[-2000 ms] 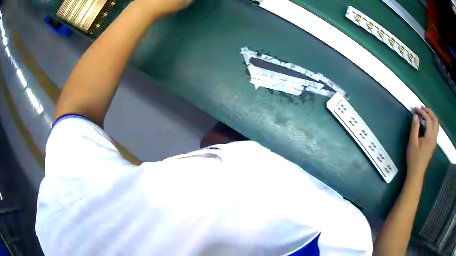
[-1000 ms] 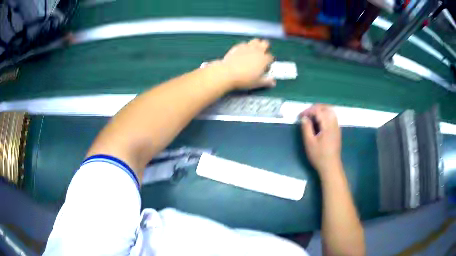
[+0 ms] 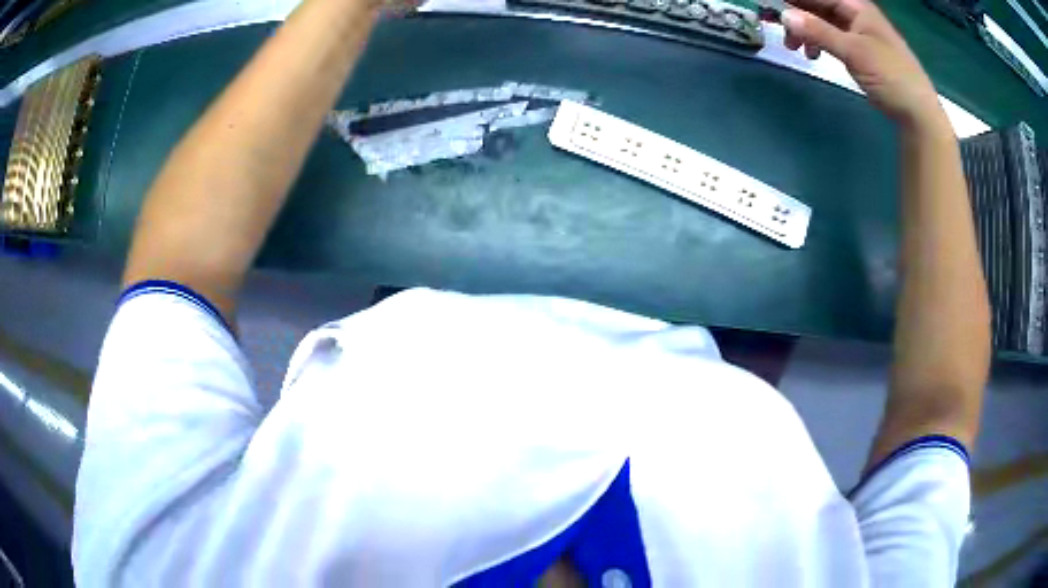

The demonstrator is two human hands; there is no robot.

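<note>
A white perforated cover plate (image 3: 678,173) lies flat and slanted on the dark-green bench, apart from both hands. A grey strip housing (image 3: 690,14) with round recesses lies along the top edge of the picture, partly cut off. My right hand (image 3: 845,40) is just right of the housing's end, with its fingers apart and holding nothing that I can see. My left hand (image 3: 397,5) is at the top edge, left of the housing. It is almost wholly cut off, so its fingers and anything in them are hidden.
Stacked gold strips (image 3: 46,144) stand at the bench's left end, and stacked grey strips (image 3: 1009,236) at the right. A worn tape patch (image 3: 431,129) is left of the plate. A white strip (image 3: 149,37) borders the bench's far side.
The view has tilted down. My left hand has left the pale piece on the far lane and moved left, to the picture's edge. My right hand's fingers have spread beside the housing's end.
</note>
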